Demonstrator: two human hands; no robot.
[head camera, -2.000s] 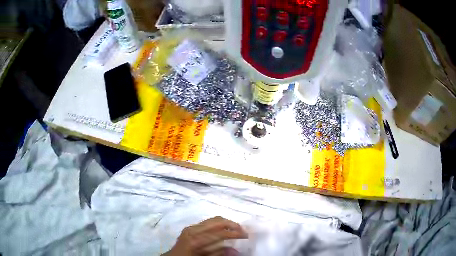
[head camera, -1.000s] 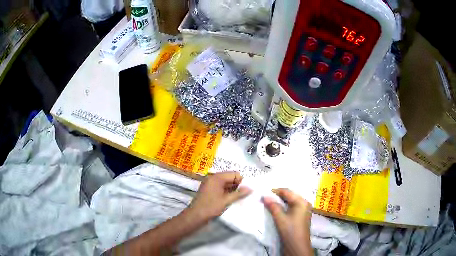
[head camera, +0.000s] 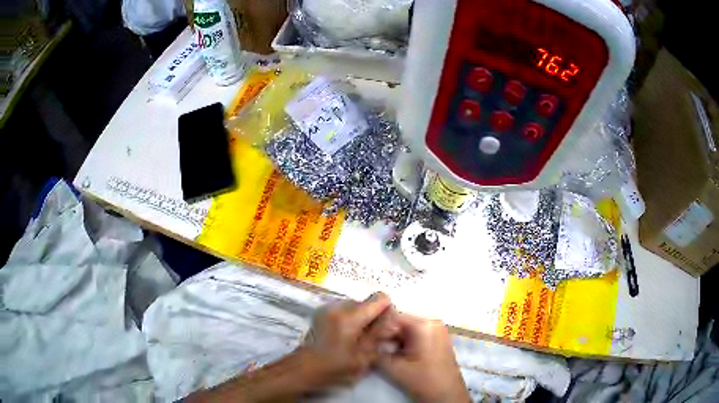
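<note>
My left hand (head camera: 343, 334) and my right hand (head camera: 418, 350) are close together at the table's front edge, below the machine. Their fingers are bent around a bit of the pale garment (head camera: 229, 323), which lies in folds below the edge. The fingers hide most of the held part. The snap button press (head camera: 520, 94) has its white and red head above the table, with the counter reading 762. Its lower die (head camera: 426, 242) on a white disc stands beyond my hands, not touched by them.
Silver snap parts lie in two piles, left (head camera: 347, 177) and right (head camera: 524, 244) of the die, on yellow plastic sheet (head camera: 272, 224). A smartphone (head camera: 206, 151) and a bottle (head camera: 217, 43) are at left. A pen (head camera: 629, 264) and a cardboard box (head camera: 682, 173) are at right.
My hands came up from the lap to the table's front edge, spread the cloth apart there, then moved together and slightly down. The camera view has also shifted.
</note>
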